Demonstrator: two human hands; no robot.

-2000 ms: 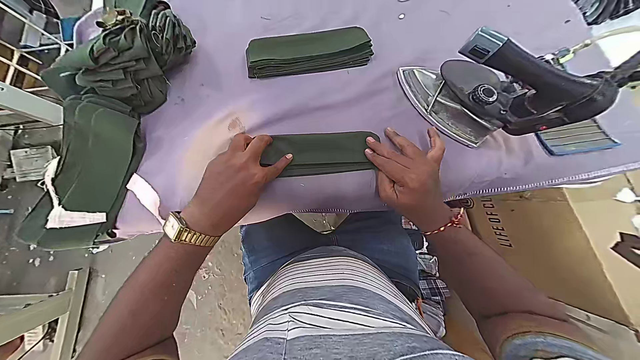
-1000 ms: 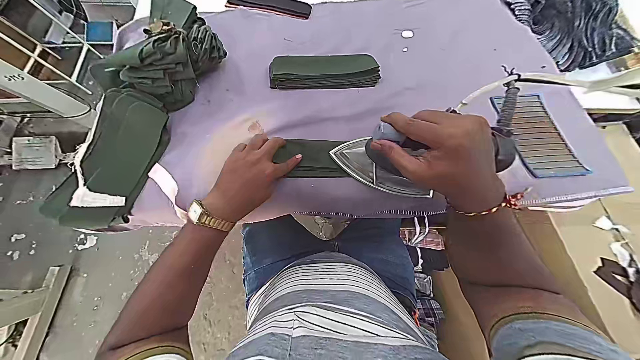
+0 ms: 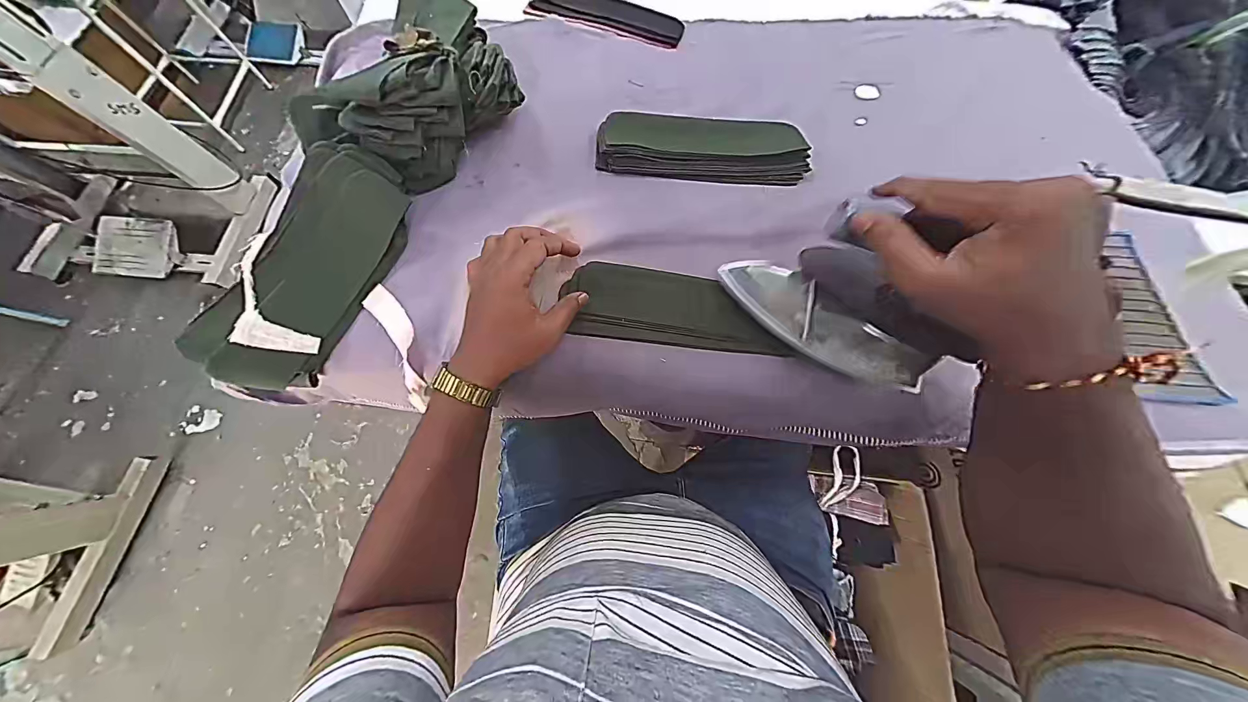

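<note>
A folded dark green fabric piece (image 3: 673, 307) lies near the front edge of the ironing table. My left hand (image 3: 522, 302) rests at its left end, thumb on the fabric, fingers apart and holding nothing. My right hand (image 3: 1004, 263) grips the handle of a clothes iron (image 3: 829, 327); the iron's pointed tip faces left and its soleplate covers the fabric's right end. Behind the piece sits a neat stack of similar green fabric pieces (image 3: 702, 148).
A bunched pile of green fabric (image 3: 419, 107) and long flat green pieces (image 3: 312, 263) lie at the table's left side. A wire iron rest (image 3: 1150, 322) is at the right, beside the iron's cord (image 3: 1180, 198). A dark strip (image 3: 609, 19) lies at the far edge.
Two seconds ago both hands were on the fabric and the iron stood at the right. My right hand then took the iron onto the fabric; since one second ago it has shifted slightly right.
</note>
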